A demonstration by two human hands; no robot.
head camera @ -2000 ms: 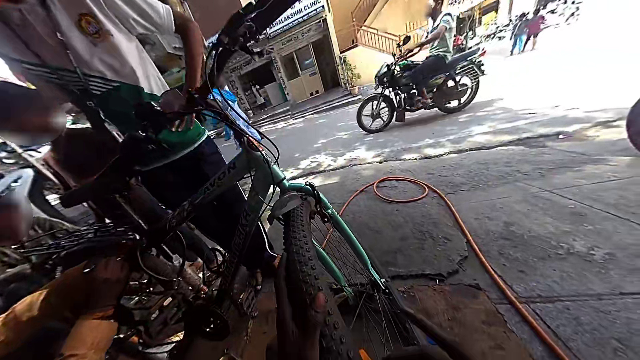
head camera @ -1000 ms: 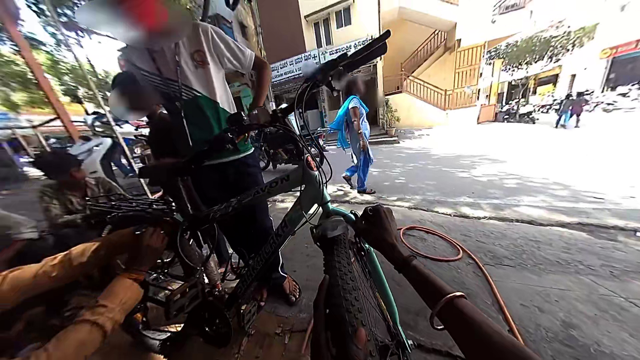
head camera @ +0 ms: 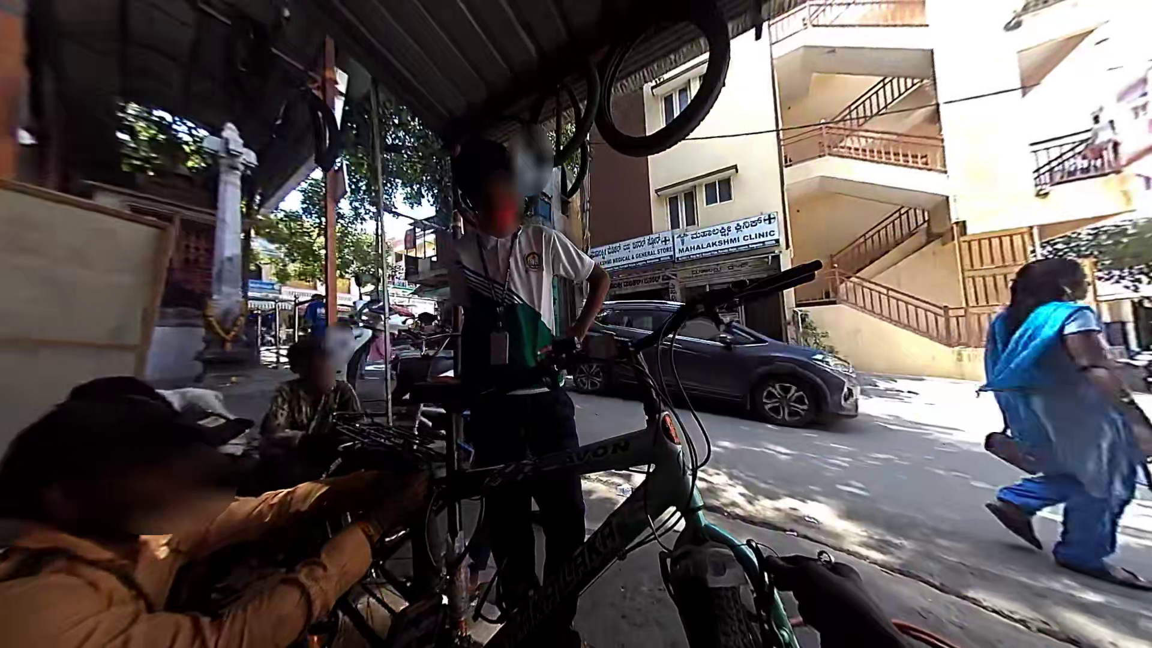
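A bicycle with a dark and pale green frame [head camera: 670,463] stands upright in front of me, its handlebar [head camera: 774,279] above. My right hand [head camera: 832,594], dark in shadow, is at the green front fork [head camera: 765,589], beside the knobby front tyre [head camera: 720,616]. Its fingers reach the fork area, but their grip is unclear. My left hand is out of view. At the left, a person in an orange-brown shirt [head camera: 297,576] has both hands by the bicycle's rear part, under the saddle [head camera: 432,392].
A person in a white and green shirt [head camera: 531,297] stands behind the bicycle. Another sits farther back [head camera: 310,405]. A dark car [head camera: 711,360] is on the road, and a person in blue [head camera: 1071,423] walks at right. Tyres [head camera: 666,81] hang overhead. Part of an orange hose [head camera: 922,633] lies low right.
The view has tilted up strongly. My left hand, earlier by the front tyre, is out of view. The person in blue has moved right, and a dark car has come into view.
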